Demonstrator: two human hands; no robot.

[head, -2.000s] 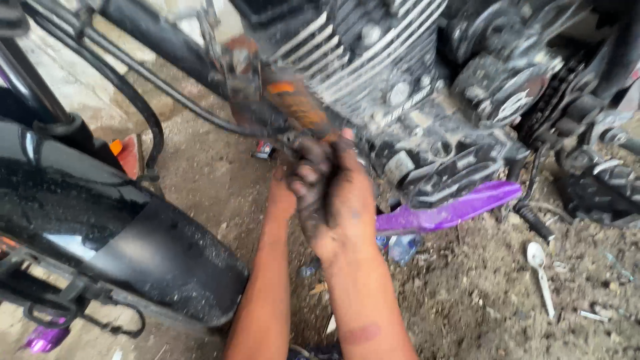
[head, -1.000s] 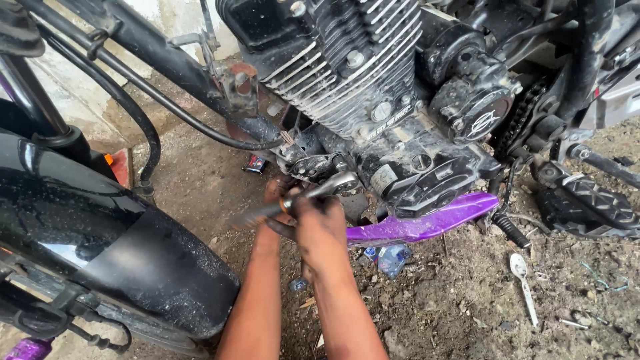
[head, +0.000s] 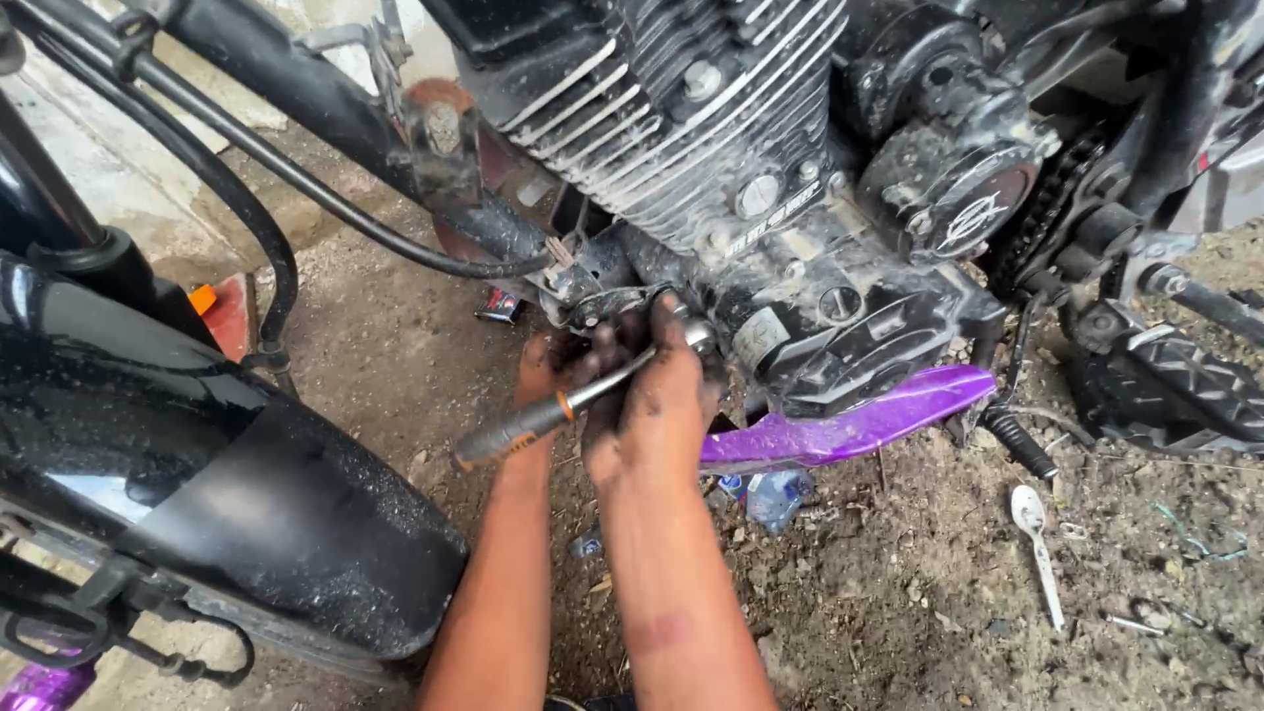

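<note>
My right hand (head: pixel 657 395), blackened with grease, grips a ratchet wrench (head: pixel 513 432) near its metal head. The grey and orange handle slants down to the left across my left wrist. My left hand (head: pixel 568 360) reaches in behind the wrench, under the frame's front mount; its fingers are partly hidden, so I cannot tell what they hold. Both hands are at the lower front of the motorcycle engine (head: pixel 691 128), beside the dusty crankcase cover (head: pixel 849 326). Whether the ratchet's head sits on a bolt is hidden.
A black front fender (head: pixel 247 474) fills the left. A purple plastic cowl (head: pixel 859 425) runs below the engine. A black cable (head: pixel 346 212) crosses above my hands. On the dirt lie a white plastic spoon (head: pixel 1037 558) and a crumpled clear plastic piece (head: pixel 778 497). A footpeg (head: pixel 1185 380) juts at right.
The ratchet, blurred across my hands one second ago, now slants more steeply, its head against the engine's lower front. Two seconds ago its orange-marked handle pointed up above my hands.
</note>
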